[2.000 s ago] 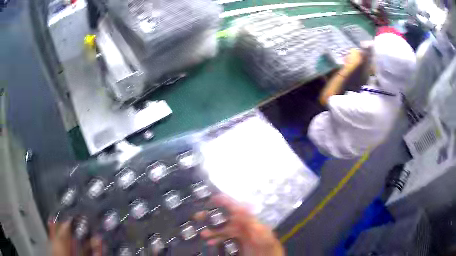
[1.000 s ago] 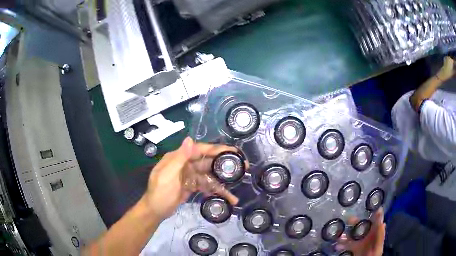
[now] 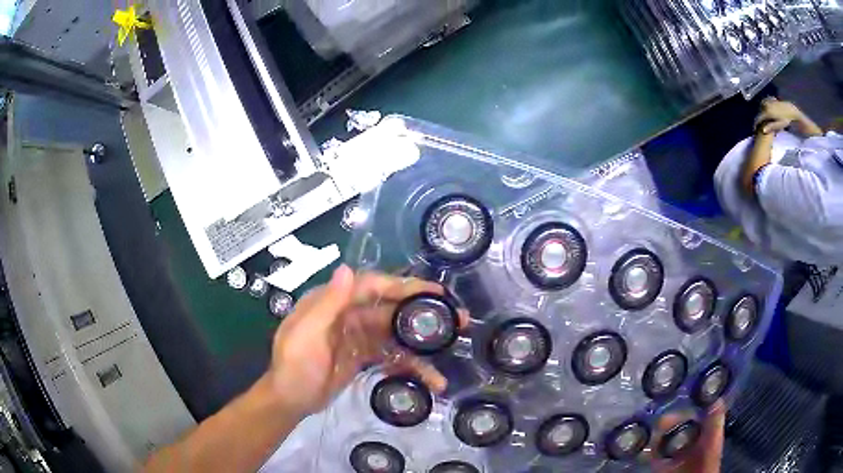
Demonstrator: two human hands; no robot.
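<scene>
A clear blister tray [image 3: 555,199] is held up, tilted, in front of me. Its pockets hold rows of round black-rimmed speaker drivers [image 3: 555,256] with silver centres. My left hand [image 3: 310,346] is at the tray's left side, its fingers partly seen through the plastic around one driver [image 3: 425,323]. My right hand [image 3: 707,443] holds the lower right edge, mostly hidden by the tray and cut off by the picture's bottom. A pale sheet or tray lies behind the lower left.
Loose round parts [image 3: 281,303] lie on the green bench [image 3: 545,88] beside a white bracket [image 3: 303,263]. A white machine frame [image 3: 208,175] stands left of the tray. Stacked clear trays [image 3: 707,46] are at upper right. A person in white [image 3: 786,189] is at the right.
The tray has come up from a lower, blurred position and shifted slightly since one second ago. My left hand is now at its upper left. The view has turned, and the other person's hands have come together.
</scene>
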